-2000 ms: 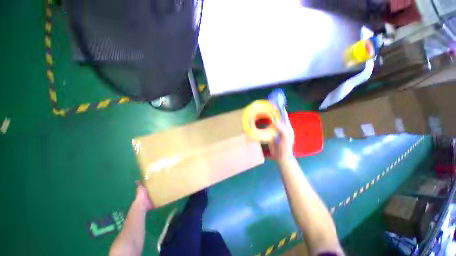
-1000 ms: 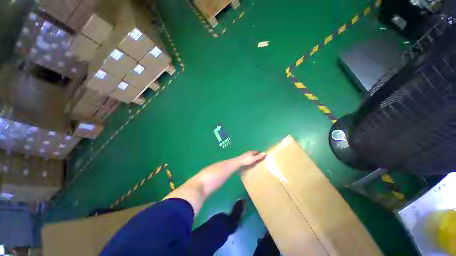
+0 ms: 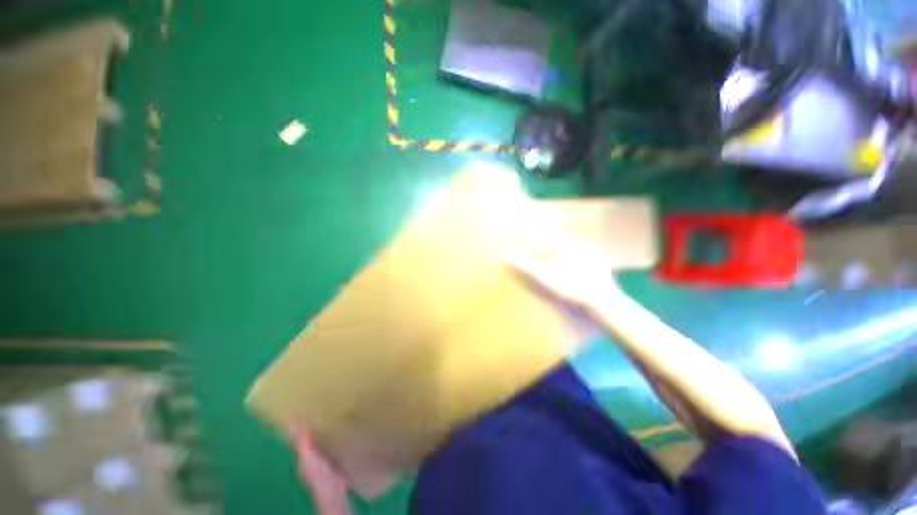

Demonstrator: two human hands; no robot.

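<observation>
A large brown shipping carton (image 3: 412,332), blurred, is held tilted between my two hands in front of my body. My left hand (image 3: 320,471) grips its lower left edge, with the fingers blurred. My right hand (image 3: 565,276) lies at its upper right side, partly washed out by glare. A second, smaller-looking brown carton (image 3: 628,231) shows behind it, partly covered by the held carton and my right hand.
A red stool (image 3: 779,251) stands at the right. A table (image 3: 804,126) with yellow tape rolls is at the upper right. A flat grey platform (image 3: 498,50) lies at the top. Stacked cartons (image 3: 60,443) are at lower left, a wooden pallet (image 3: 60,116) at upper left.
The view has swung round. My left hand has left the taped carton's end, and a large carton is now between both hands. My right hand, out of view a second ago, is visible without the tape dispenser.
</observation>
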